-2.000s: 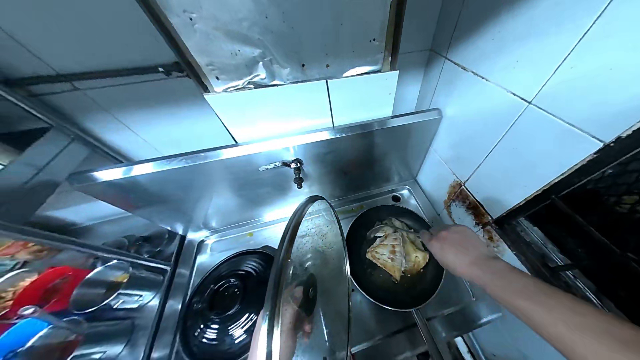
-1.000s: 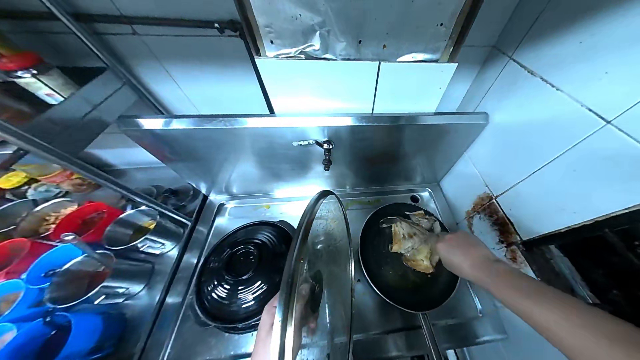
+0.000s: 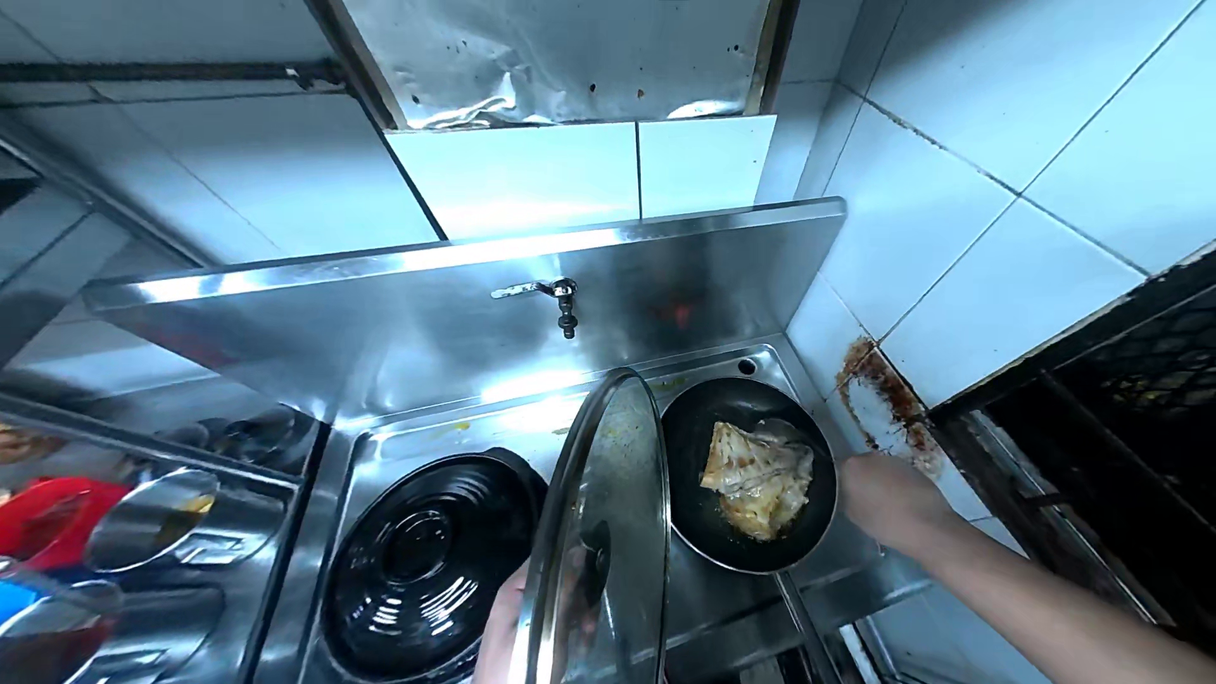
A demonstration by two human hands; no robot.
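Observation:
My left hand [image 3: 503, 622] grips a glass lid with a metal rim [image 3: 617, 532], tilted up on edge between the two cooking places. The lid's dark knob shows through the glass. To the right, a black frying pan [image 3: 693, 513] holds folded, browned pieces of food [image 3: 760, 475], pale and shiny with oil. My right hand [image 3: 893, 499] is curled at the pan's right rim. A greyish, blurred shape lies at the food's upper right; whether my right hand holds a utensil there cannot be told. The pan's handle [image 3: 803, 622] points toward me.
A black ridged round piece of cookware [image 3: 418, 560] sits left on the steel stove top [image 3: 465, 432]. A small valve tap [image 3: 565, 309] projects from the steel backsplash. Metal containers [image 3: 152, 522] and a red bowl [image 3: 57, 518] stand far left. A tiled wall and dark metal frame bound the right.
My right hand has moved from over the food to the pan's right rim. The food lies flatter in the pan than one second ago, when it was bunched near that hand. The view has shifted.

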